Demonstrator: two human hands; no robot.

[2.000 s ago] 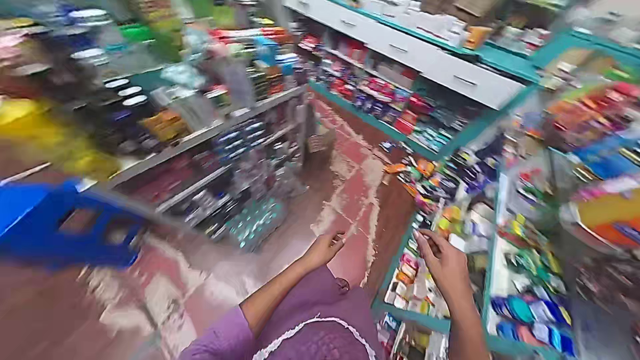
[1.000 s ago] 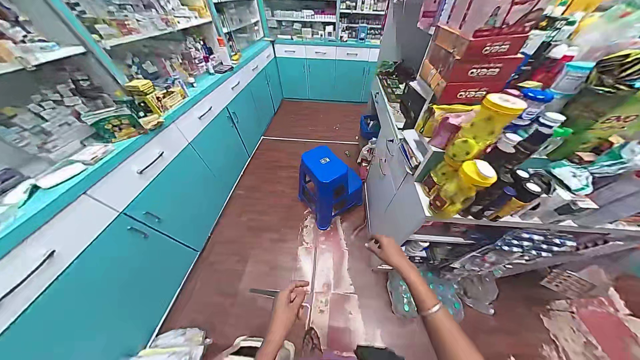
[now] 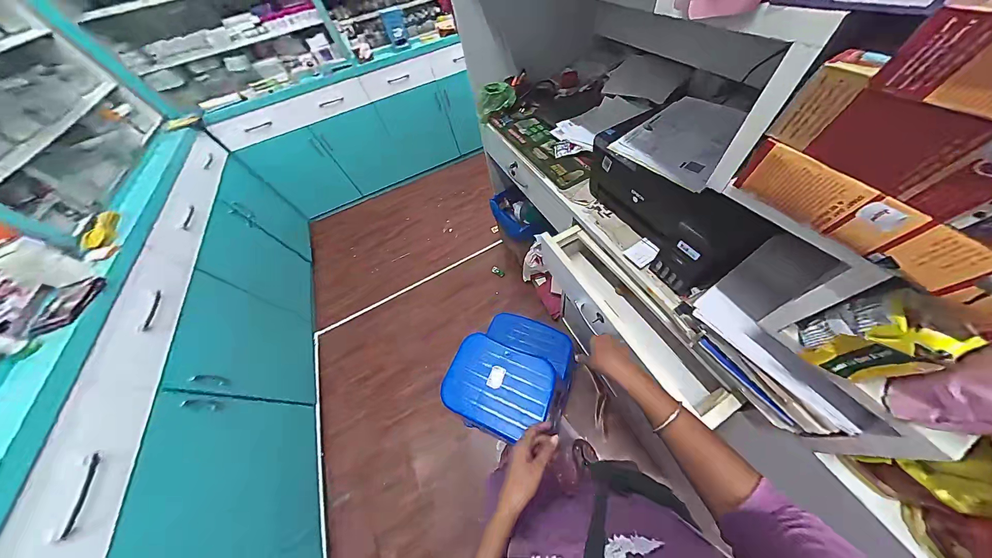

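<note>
My left hand (image 3: 535, 457) is at the near edge of a blue plastic step stool (image 3: 500, 384), its fingers bent; whether it holds the stool cannot be told. My right hand (image 3: 608, 358), with a bangle on the wrist, is beside the front of a pulled-out drawer (image 3: 632, 322) in the grey desk unit. Its fingers are curled near a lower drawer front, and their grip is unclear. The drawer is narrow and pale inside. A black printer (image 3: 666, 225) with a grey lid stands on the desk above it.
Teal cabinets (image 3: 232, 325) with white drawers line the left and far sides. A blue bin (image 3: 515, 215) and a bag (image 3: 535, 263) are on the floor under the desk. Papers and folders (image 3: 767, 364) stand right of the drawer; orange and red boxes (image 3: 860, 178) are stacked above.
The view has moved close to the stool and desk. The drawer now stands pulled out. My left hand is now at the stool, my right hand by the drawer fronts.
</note>
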